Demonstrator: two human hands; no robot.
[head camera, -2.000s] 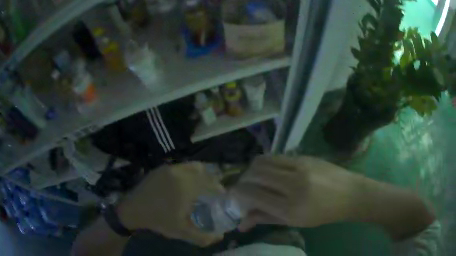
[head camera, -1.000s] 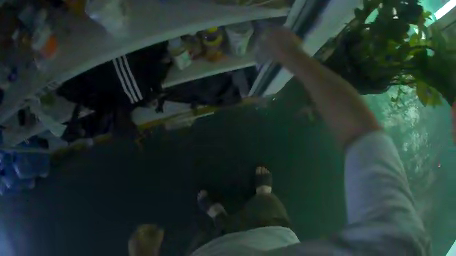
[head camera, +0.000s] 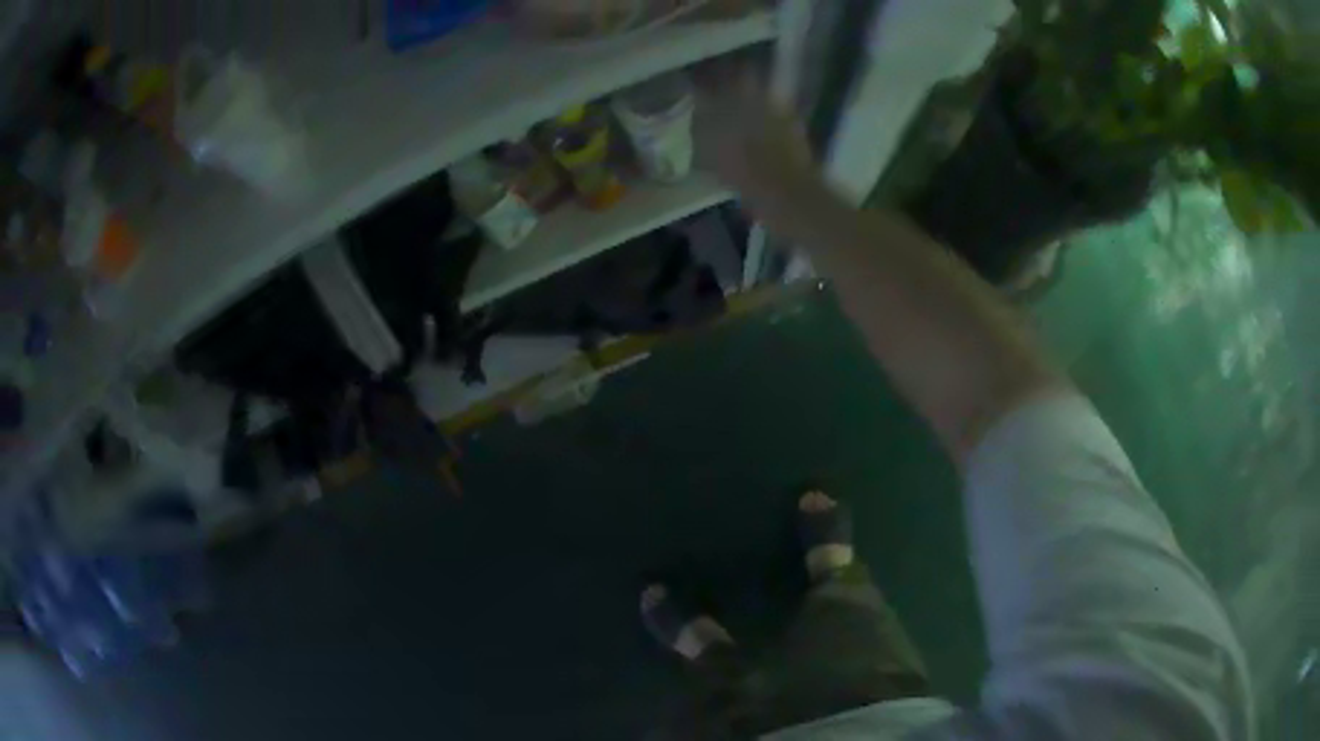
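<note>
My right hand (head camera: 753, 138) is bare and blurred, reaching up to the right end of a lower shelf (head camera: 579, 232), beside a white cup (head camera: 659, 133). Whether its fingers hold anything cannot be told. A small bottle with a yellow and orange look (head camera: 586, 152) and a whitish container (head camera: 507, 217) stand left of the cup. My left hand is not in view. No clear bottle shows in a hand.
A dark bag or cloth with a pale stripe (head camera: 348, 297) hangs below the upper shelf. A potted plant (head camera: 1042, 145) stands right of the shelf post. Blurred blue items (head camera: 102, 594) lie at lower left. My feet are on the green floor (head camera: 565, 536).
Two seconds ago both hands were together around a clear bottle. My left hand has since dropped out of view, and my right hand has gone up to the shelf. The view has shifted slightly.
</note>
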